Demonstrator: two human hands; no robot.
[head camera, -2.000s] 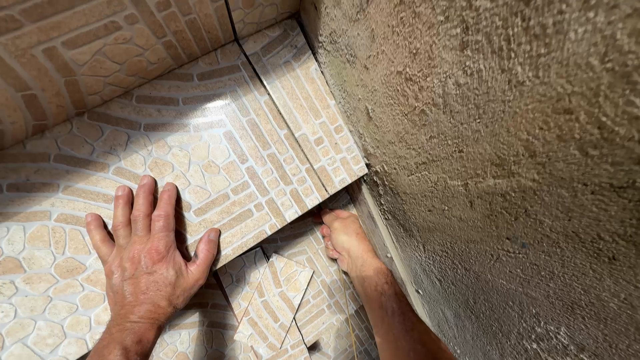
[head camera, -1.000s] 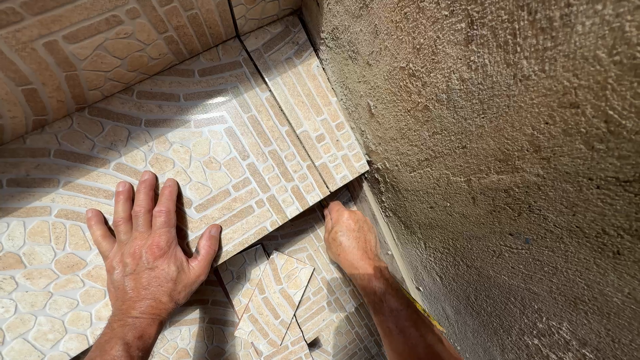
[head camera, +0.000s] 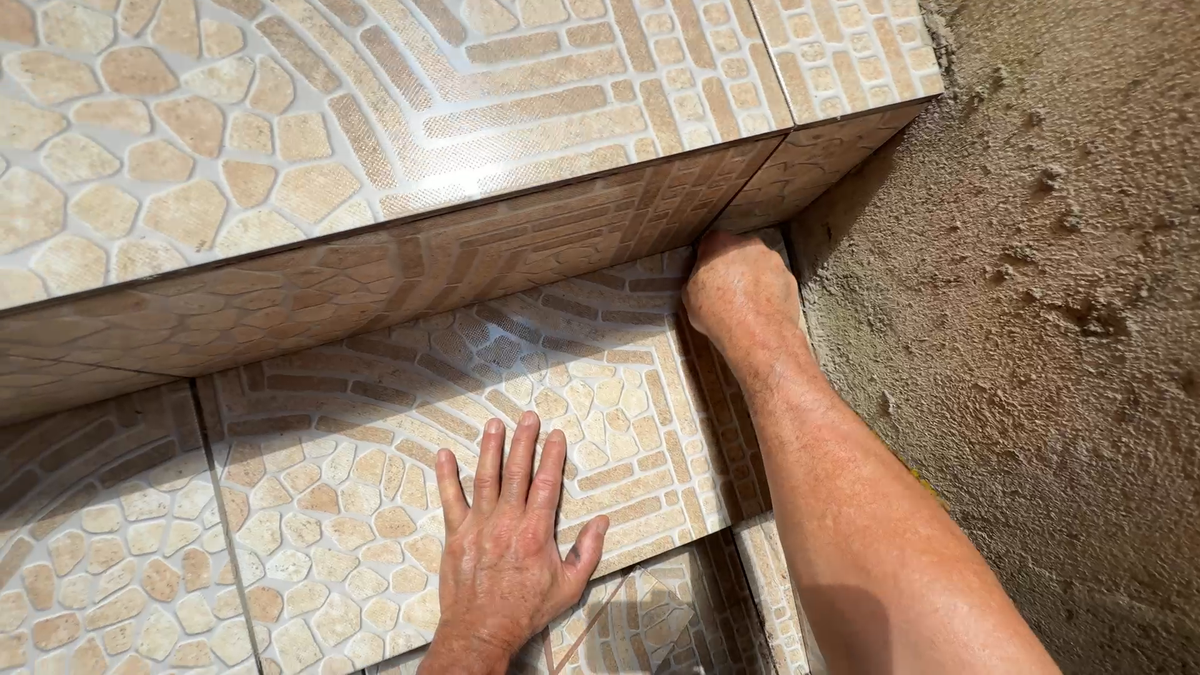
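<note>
My left hand (head camera: 511, 544) lies palm down, fingers spread, on a stone-patterned ceramic tile (head camera: 337, 497) that covers a step tread. My right hand (head camera: 741, 281) is curled at the inner corner, where the tiled riser (head camera: 525, 244) meets the tread beside the rough wall. Its fingertips are hidden, and whether it holds something cannot be told. A narrow tile strip (head camera: 792, 178) forms the riser's right end, just above that hand. Under my right forearm the tread's right edge lies in shadow.
A rough cement wall (head camera: 1050, 281) rises along the right. The upper step's tiled tread (head camera: 216, 159) overhangs the riser with a straight front edge. A dark joint parts a neighbouring tile (head camera: 112, 544) at the left. Below the tread's front edge are more tiles (head camera: 656, 609).
The view has shifted strongly toward the steps. My right hand, earlier below the front edge of a tread, is now at an inner corner beside the wall. My left hand still lies flat on tile.
</note>
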